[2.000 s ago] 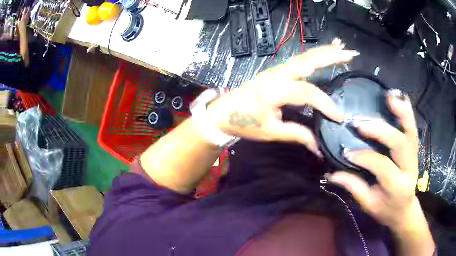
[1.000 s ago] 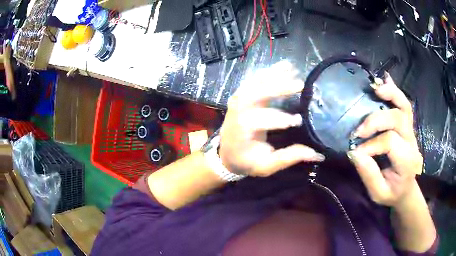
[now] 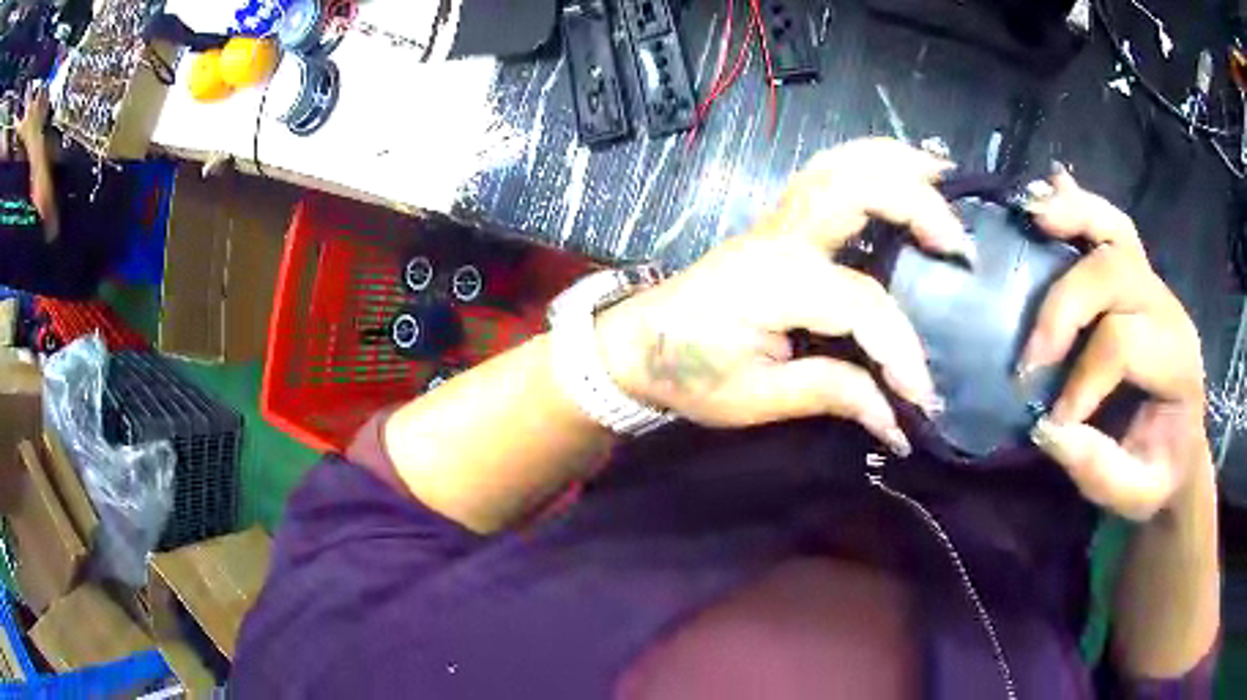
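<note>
A smooth dark grey round end cap (image 3: 974, 321) with a seam across it faces up at the right of the head view, at the bench's near edge. My left hand (image 3: 793, 301) is on its left side, fingertips on the rim and face. My right hand (image 3: 1121, 342) is on its right side, fingers curled over the edge. Both hands are bare and hold the round piece between them. What lies under the disc is hidden by the hands and the dark clothing.
The bench in shiny black film (image 3: 739, 164) bears black plastic strips (image 3: 595, 75), red wires (image 3: 732, 69) and cables at the far right. A red crate (image 3: 322, 321) with small black cylinders stands at the left. Cartons (image 3: 205, 588) and a person's arm (image 3: 41, 157) are further left.
My left hand, apart from the disc one second ago, now has its fingers on it. My right hand has shifted slightly right. The view has shifted a little.
</note>
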